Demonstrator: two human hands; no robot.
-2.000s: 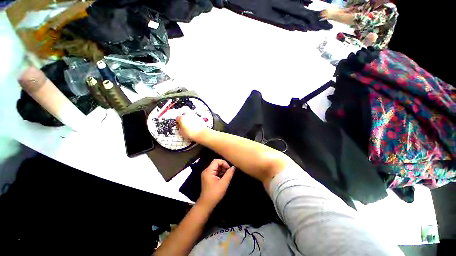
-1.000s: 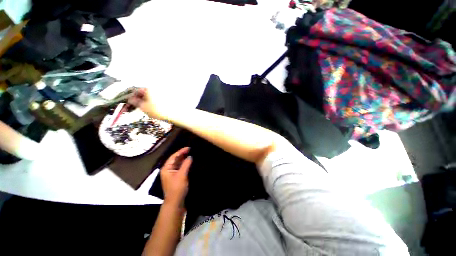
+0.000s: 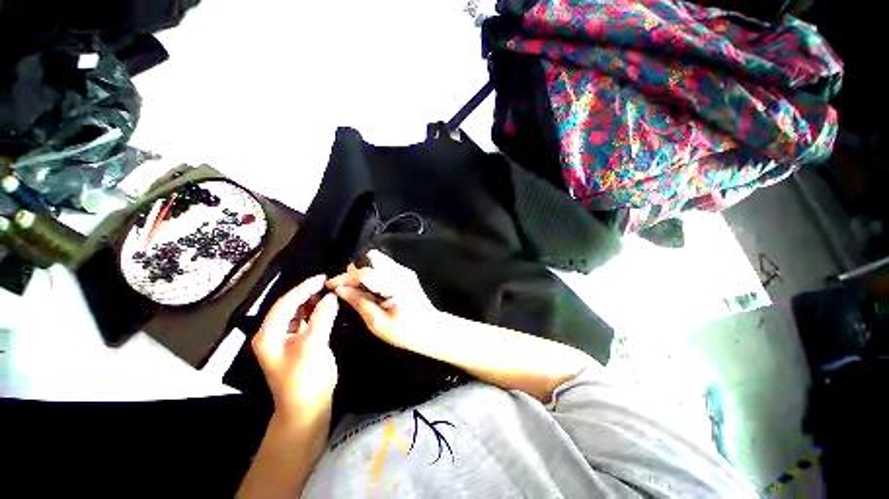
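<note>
The black garment (image 3: pixel 448 224) lies across the table edge and my lap. My left hand (image 3: pixel 300 341) and my right hand (image 3: pixel 388 300) meet over it, thumb and fingertips pinched together. Something tiny and dark between the fingertips is too small to make out, and no needle can be seen. A thin looped thread (image 3: pixel 402 223) lies on the garment just beyond my right hand. The white round dish (image 3: pixel 185 287) at left holds several small dark pieces (image 3: pixel 200 244) and a red-and-white slim tool (image 3: pixel 156 222).
A brown-olive folder (image 3: pixel 219 326) lies under the dish, with a black phone (image 3: pixel 112 297) beside it. Thread cones (image 3: pixel 39 234) and crinkled clear plastic (image 3: pixel 73 161) are at far left. A floral garment (image 3: pixel 653 117) is piled at upper right. A grey floor shows at right.
My right hand has moved from the dish back to my left hand, and their fingertips now meet over the black garment. The view has shifted right. The other person's arm at left is out of view.
</note>
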